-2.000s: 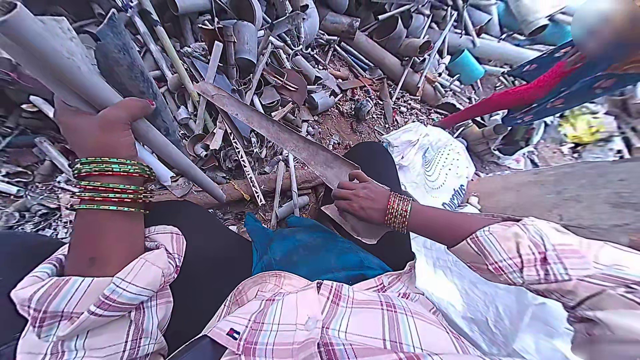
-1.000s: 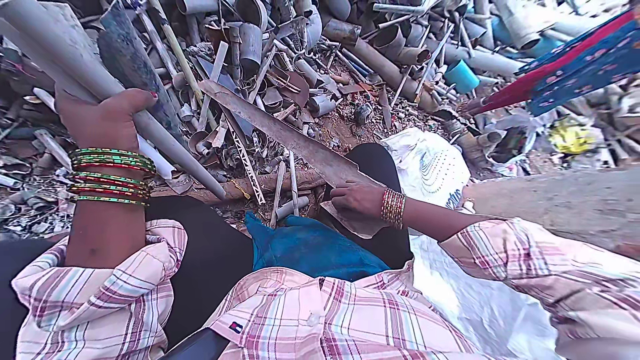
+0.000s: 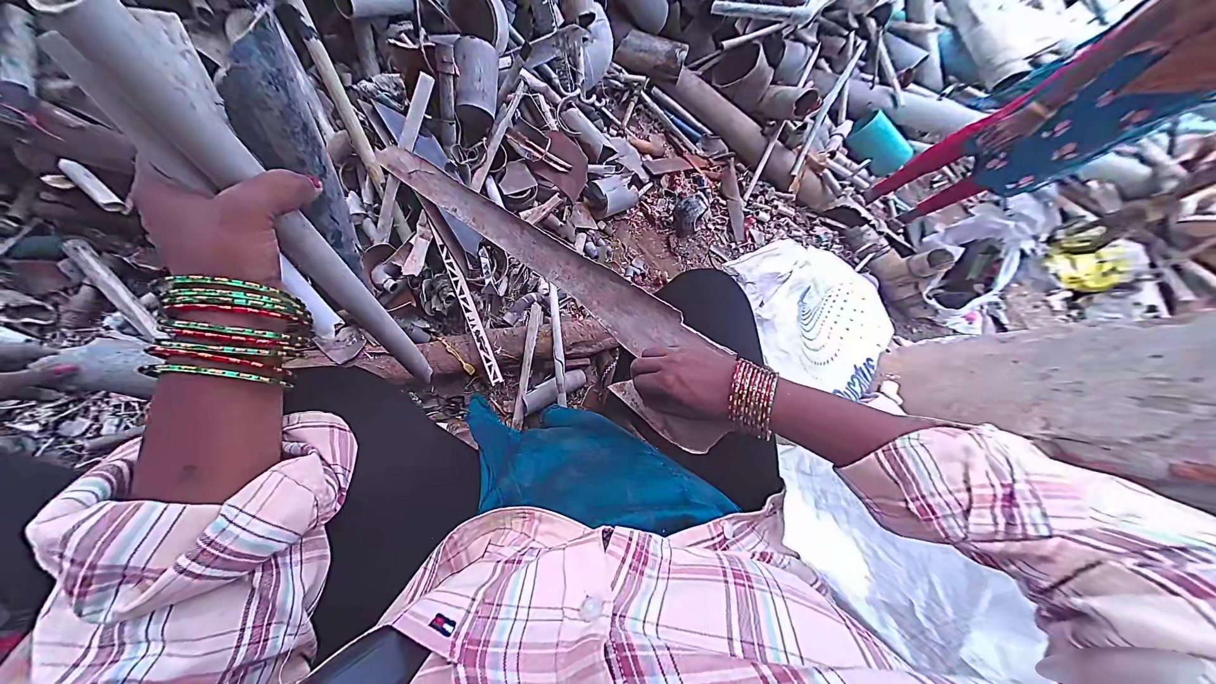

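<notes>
My left hand [image 3: 223, 228], with green and red bangles at the wrist, is closed around a long grey plastic pipe [image 3: 332, 261] that slants from the upper left down toward my knees. Another pale pipe piece lies alongside it, partly hidden by the hand. In my right hand [image 3: 684, 380] is the near end of a long, flat, jagged-edged strip [image 3: 541, 242], greyish brown and dirty. It reaches up and left over the scrap pile. Under the right hand shows a broken lower part of a similar flat piece [image 3: 674, 427], beside my black-clad knee.
Broken pipes and fittings [image 3: 741, 123] cover the ground ahead. A white sack [image 3: 807, 304] lies by my right knee, and a blue cloth [image 3: 589, 470] between my legs. A long grey slab [image 3: 1064, 389] is at the right. Another person's patterned blue and red clothing [image 3: 1073, 123] shows at upper right.
The other person's red and blue clothing at the upper right has shifted. My two hands hold the pipe and the flat strip much as before.
</notes>
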